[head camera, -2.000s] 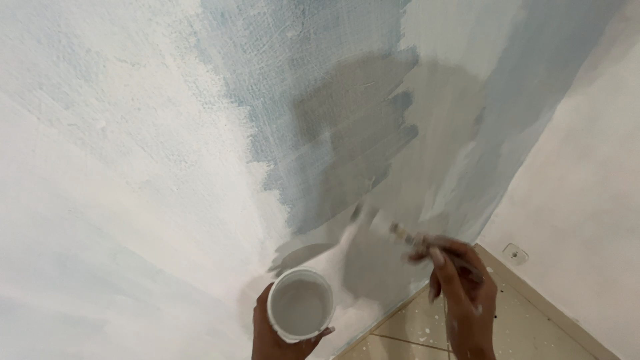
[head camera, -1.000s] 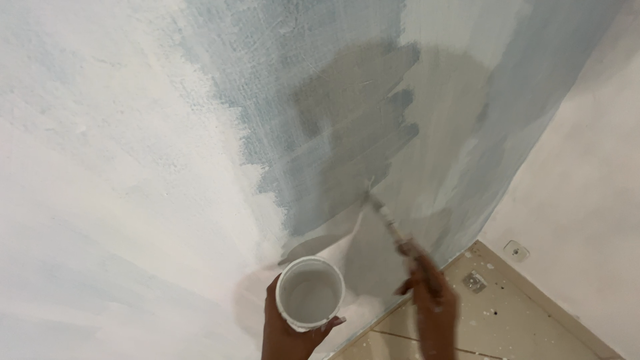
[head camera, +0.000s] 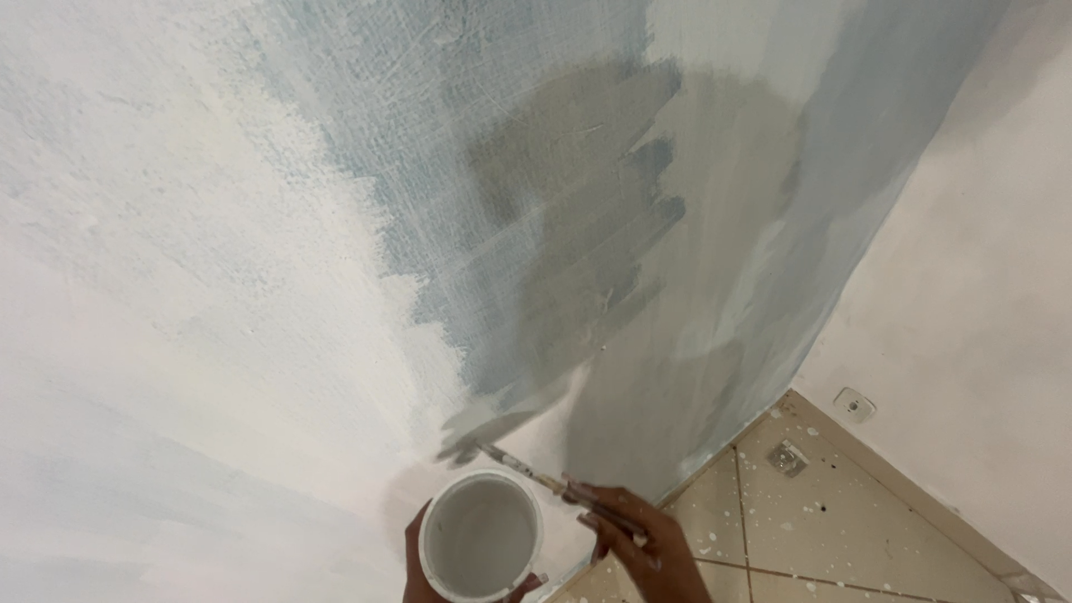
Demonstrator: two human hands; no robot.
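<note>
My left hand (head camera: 417,548) grips a white plastic tub (head camera: 481,536) from below and around its side, at the bottom of the view. Pale paint is inside the tub. In my right hand (head camera: 641,536) is a thin paintbrush (head camera: 536,477), held by its handle. The bristle end points up and left, just above the tub's rim, at the lower part of a painted wall (head camera: 502,167). Blue-grey, white and pale bands cover this wall, with ragged brush edges between them. Shadows fall across it. Whether the bristles touch the wall is not plain.
A second, pale wall (head camera: 963,335) meets the painted one at a corner on the right and carries a small round outlet (head camera: 854,405). Below lies a beige tiled floor (head camera: 779,528) with white paint spatters and a small clear or silvery object (head camera: 787,458) near the corner.
My right hand has brought the brush down and left, from higher on the wall to just above the tub. My left hand still holds the tub.
</note>
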